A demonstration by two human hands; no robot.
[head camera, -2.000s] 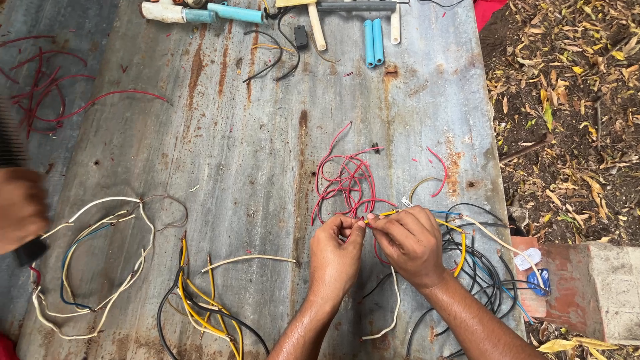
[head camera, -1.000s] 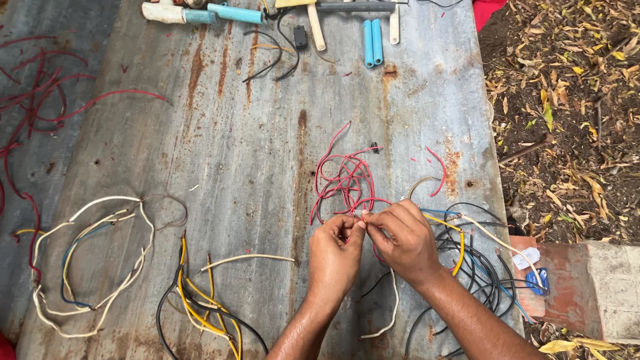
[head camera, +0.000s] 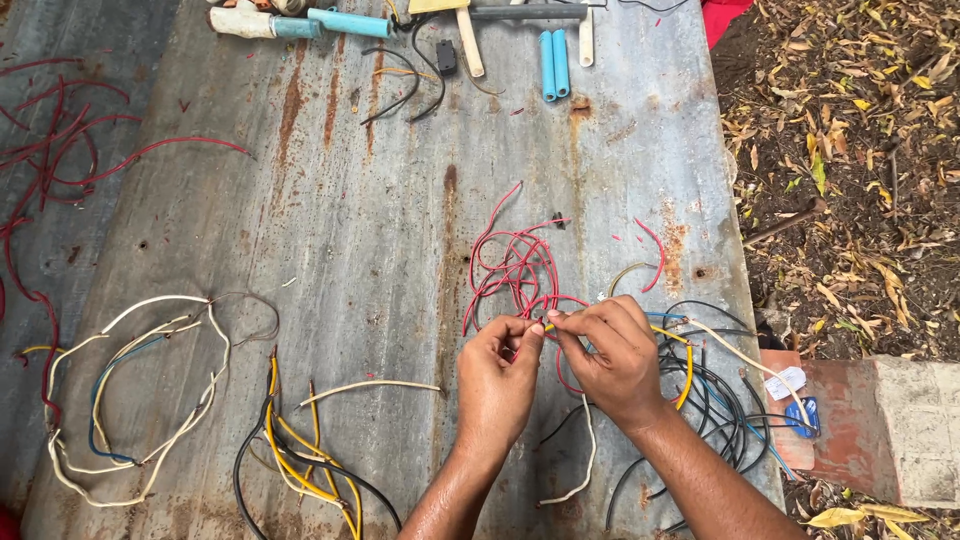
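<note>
My left hand (head camera: 499, 371) pinches a red insulated wire between thumb and forefinger. Close to its right, my right hand (head camera: 615, 356) has thumb and forefinger together at a yellow wire's end; the exact contact is partly hidden by the fingers. Just beyond both hands lies a loose tangle of red wire (head camera: 517, 262). Black wires (head camera: 720, 405) lie coiled to the right, with a yellow wire (head camera: 689, 367) and a white wire (head camera: 750, 360) over them. Below the hands a short white wire (head camera: 592, 442) curves on the metal sheet.
Corrugated metal sheeting (head camera: 375, 262) carries everything. At left are a white wire loop (head camera: 161, 469), yellow and black wires (head camera: 315, 465) and a red tangle (head camera: 56, 150). Blue pipe pieces (head camera: 555, 67), a black block (head camera: 446, 58) and pipe fittings (head camera: 247, 22) lie at the far edge. Leaf-strewn ground (head camera: 847, 187) borders the right.
Another person's hand with a dark object, at the left edge two seconds ago, has gone; red wire now hangs over the white loop there. My fingertips have parted slightly.
</note>
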